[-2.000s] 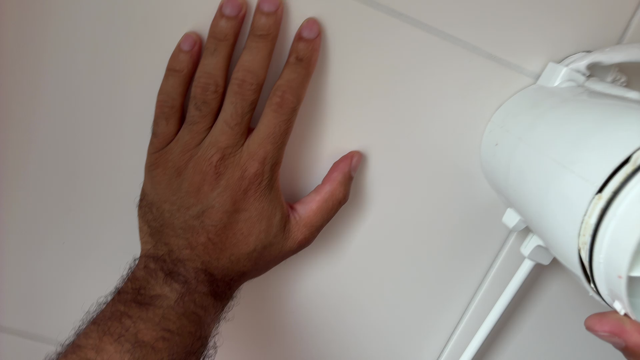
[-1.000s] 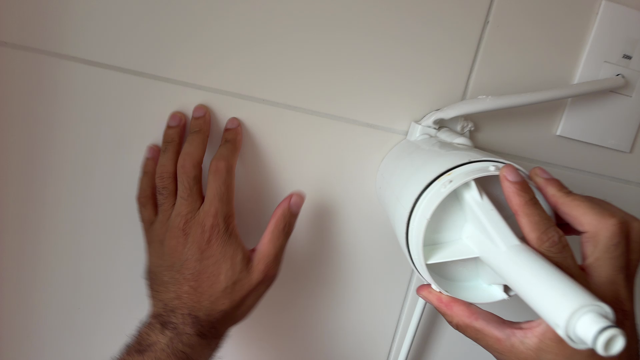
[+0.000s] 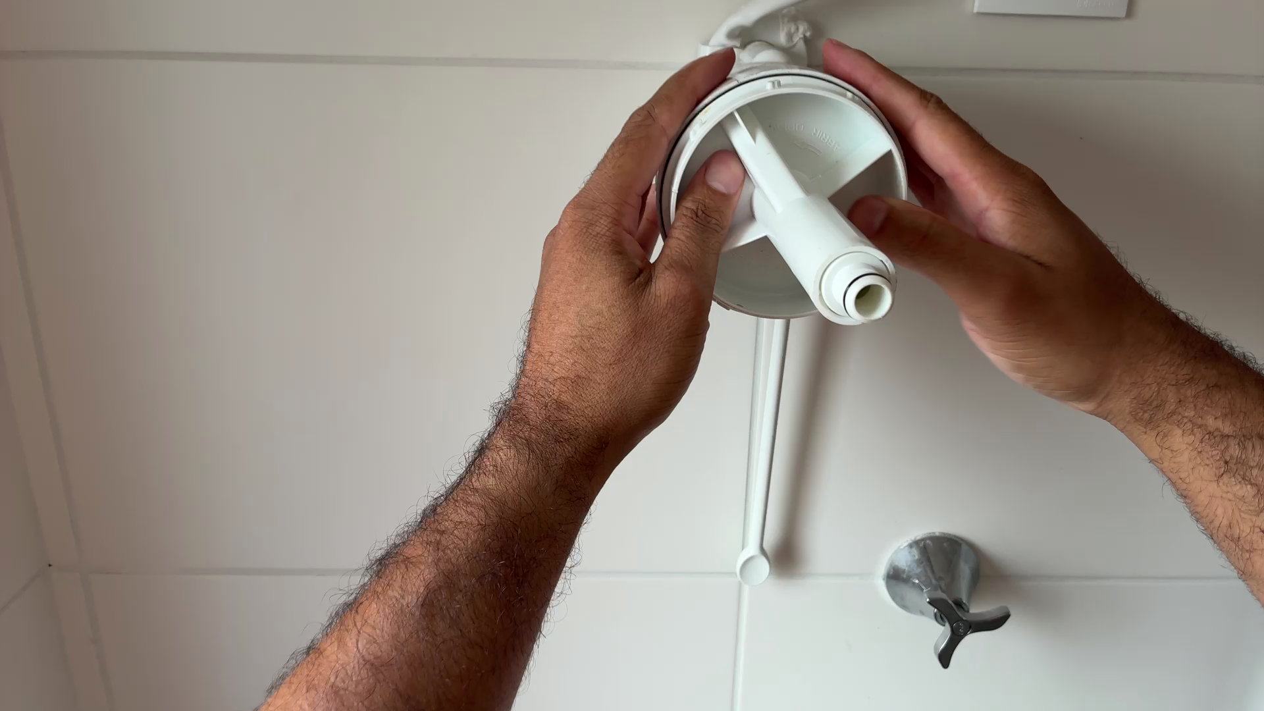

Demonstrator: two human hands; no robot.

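Observation:
A white plastic electric shower head body (image 3: 790, 197) faces me near the top centre, its round inside showing and a hollow tube (image 3: 839, 267) jutting out toward me. My left hand (image 3: 652, 237) grips its left rim, the thumb inside against the inner wall and the fingers around the outside. On the right side my right hand (image 3: 997, 227) holds it too, fingers along the outer edge and thumb beside the tube. A thin white control rod (image 3: 765, 444) hangs below the body, with a round tip. Some fingertips are hidden behind the body.
Light tiles (image 3: 296, 296) with grout lines cover the wall. A chrome valve with a three-armed handle (image 3: 953, 617) sticks out at the lower right. White cable or tubing (image 3: 755, 20) runs above the body, and a white wall plate (image 3: 1050, 5) shows at the top edge.
My left hand has left the wall tile and now holds the left side of the shower body. My right hand stays on its right side. The view has shifted, bringing the valve into sight.

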